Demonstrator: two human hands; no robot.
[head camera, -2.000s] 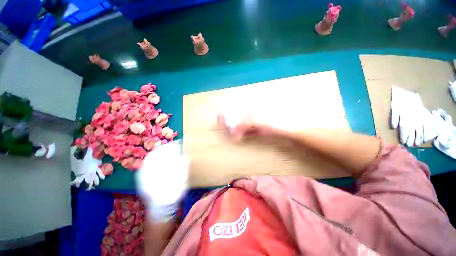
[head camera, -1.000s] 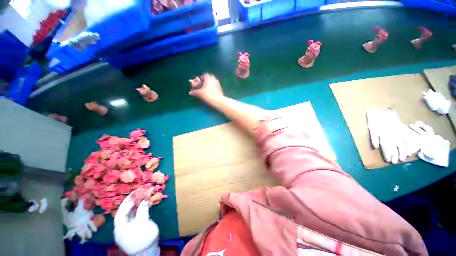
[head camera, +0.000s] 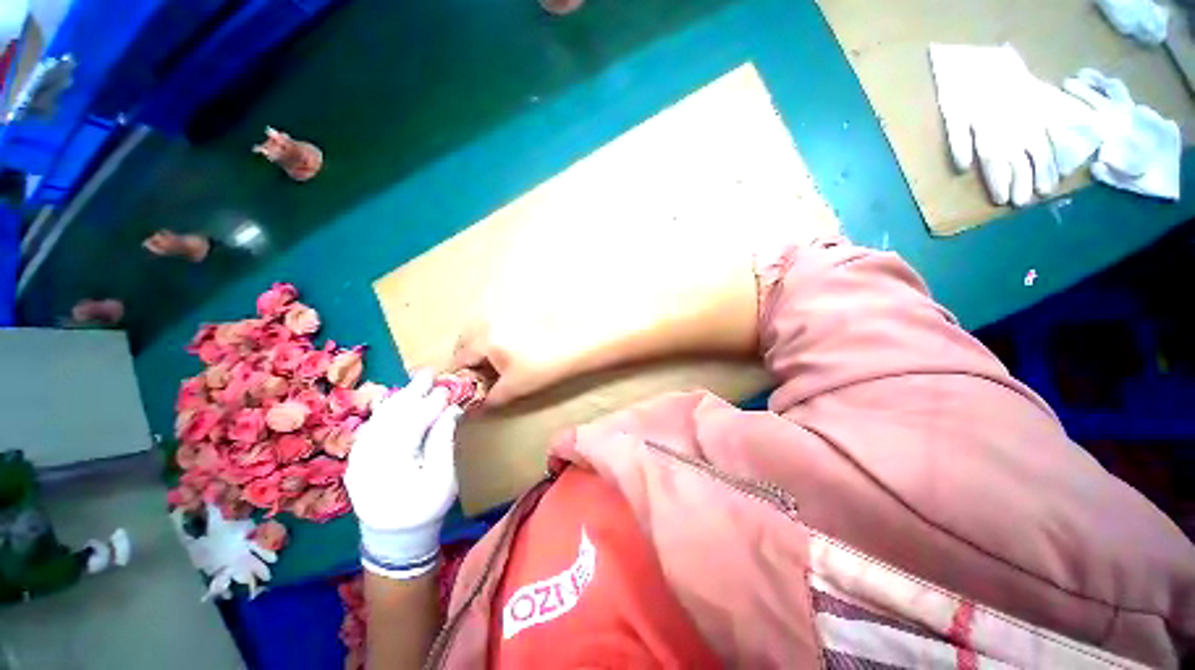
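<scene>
My left hand, in a white knit glove with a dark stripe at the cuff, holds a red-pink top piece between its fingertips, over the left part of the cardboard mat. My bare right hand meets it there, its fingers around a tan-pink body part, mostly hidden by the fingers. The two pieces touch or nearly touch; how far they are joined cannot be told. A heap of red-pink top pieces lies just left of my left hand.
The dark green belt carries tan body parts at upper left. White gloves lie on the right cardboard; another glove lies below the heap. A grey-white panel stands at the left edge.
My right hand has come back from the belt to the mat with a body part. My left hand has moved right from the heap with a top piece. The view has turned.
</scene>
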